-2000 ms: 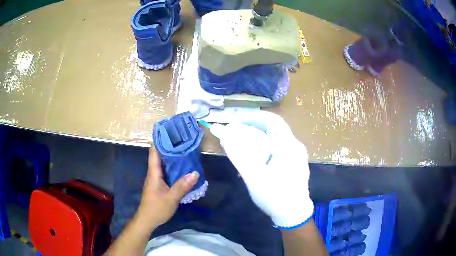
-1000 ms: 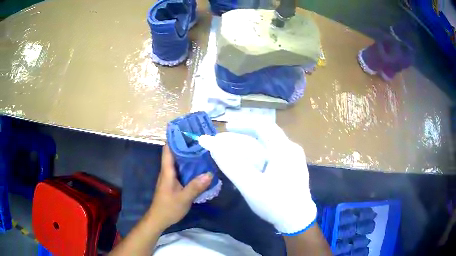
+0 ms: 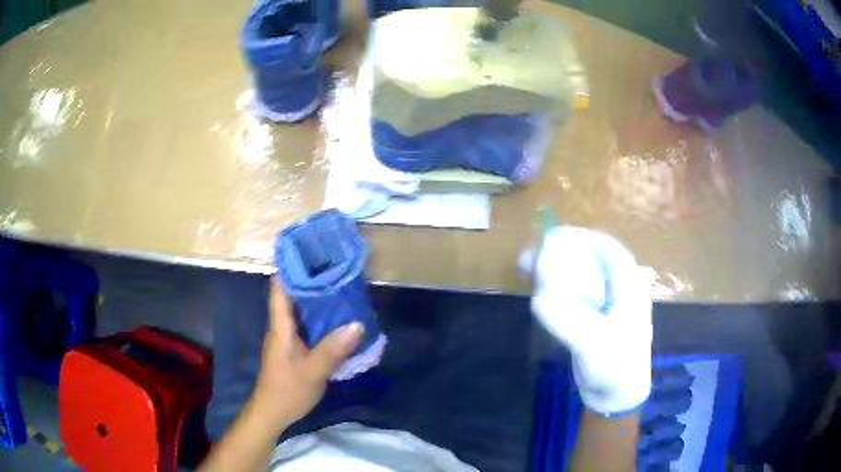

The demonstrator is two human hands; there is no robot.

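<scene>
My bare left hand [image 3: 300,359] grips a blue boot [image 3: 339,309] upright in front of the table edge, its open end up and its fluffy white edge down. My right hand [image 3: 595,313], in a white cotton glove, is blurred at the table edge, well to the right of the boot. A blurred green-blue tip [image 3: 546,219] shows above its fingers; the glue bottle's body is mostly hidden by the glove. Another blue boot [image 3: 452,146] lies clamped under the cream press head [image 3: 470,60].
A blue boot [image 3: 288,78] stands at the back left of the brown table [image 3: 138,157], with another partly behind it. A dark red boot [image 3: 710,90] is at the back right. A white cloth [image 3: 355,189] lies by the press. A red stool [image 3: 106,410] and blue crate [image 3: 728,406] are below.
My right hand with the glue bottle has moved from the boot's opening out to the right. The left hand still holds the boot. The view has shifted slightly.
</scene>
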